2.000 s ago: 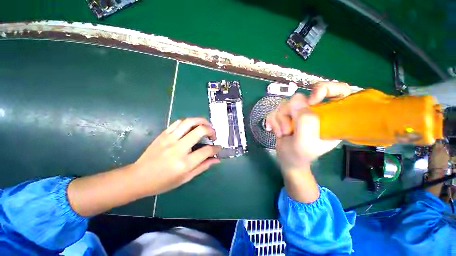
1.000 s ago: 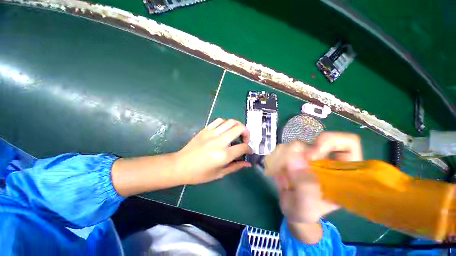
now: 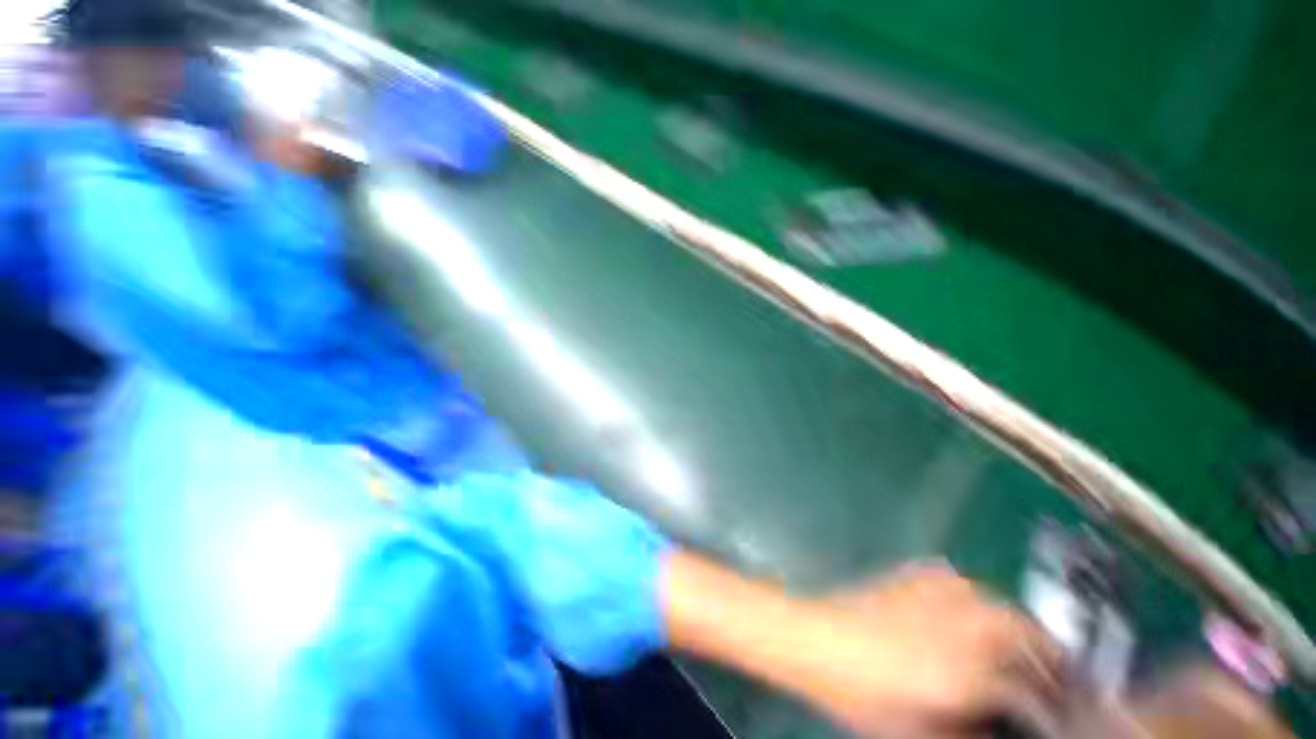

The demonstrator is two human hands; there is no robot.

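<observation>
The whole view is blurred. A phone assembly (image 3: 1075, 614), with a pale middle and dark parts, lies on the dark green bench mat at the lower right. My left hand (image 3: 938, 650) reaches in from the left, its fingers around the phone's lower end, which they partly hide. My right hand (image 3: 1205, 707) is only a blurred patch at the bottom right, cut off by the frame's edge, close to my left fingertips. Its fingers and anything in it cannot be made out. The orange screwdriver is not in view.
A small pinkish-white tag (image 3: 1244, 650) lies right of the phone. A pale bench edge (image 3: 924, 368) separates the mat from the green belt, which carries blurred phones (image 3: 863, 228). At left are people in blue smocks (image 3: 202, 274) and a blue lump (image 3: 437, 123).
The view has swung to the left, so the phone and hands appear at the lower right. People in blue smocks came into view. The screwdriver and round dish have left it.
</observation>
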